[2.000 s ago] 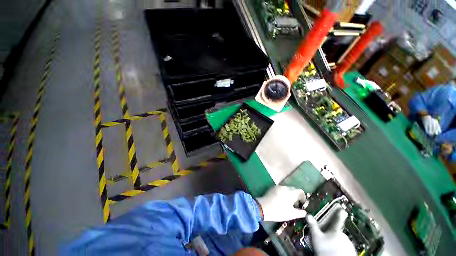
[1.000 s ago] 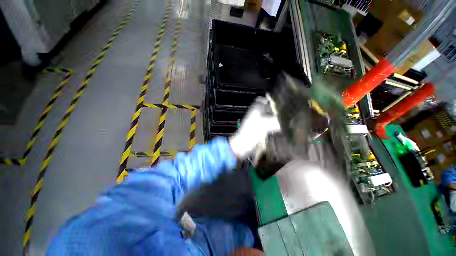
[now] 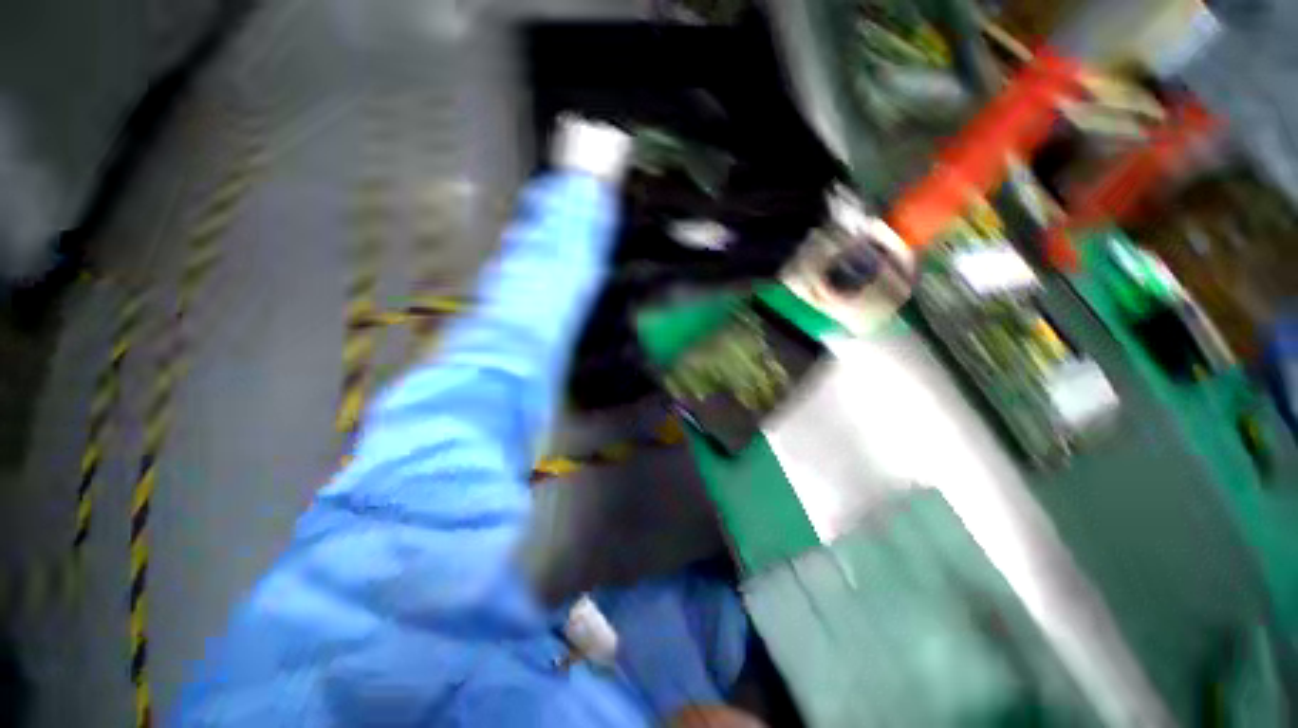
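My left hand (image 3: pixel 591 147), in a white glove and blurred, reaches far forward over the left side of the large black tote (image 3: pixel 769 100). A dark greenish flat piece, perhaps a carrier (image 3: pixel 683 157), lies right beside its fingers inside the tote outline. Blur hides whether the fingers still grip it. My right hand is not in view. The grey-green bench pad (image 3: pixel 883 612) lies in front of me with no board on it.
A tray of olive pieces (image 3: pixel 729 367) sits at the bench corner. Beside it are a pale nozzle (image 3: pixel 851 268) and an orange-red tube (image 3: pixel 989 142). Populated boards (image 3: pixel 1018 320) stand along the conveyor (image 3: pixel 1125 526). Yellow-black tape marks the floor at left.
The work left the pad between two and one seconds ago. Since then my left hand has moved forward and left over the tote. The dark mass no longer covers the tray and nozzle.
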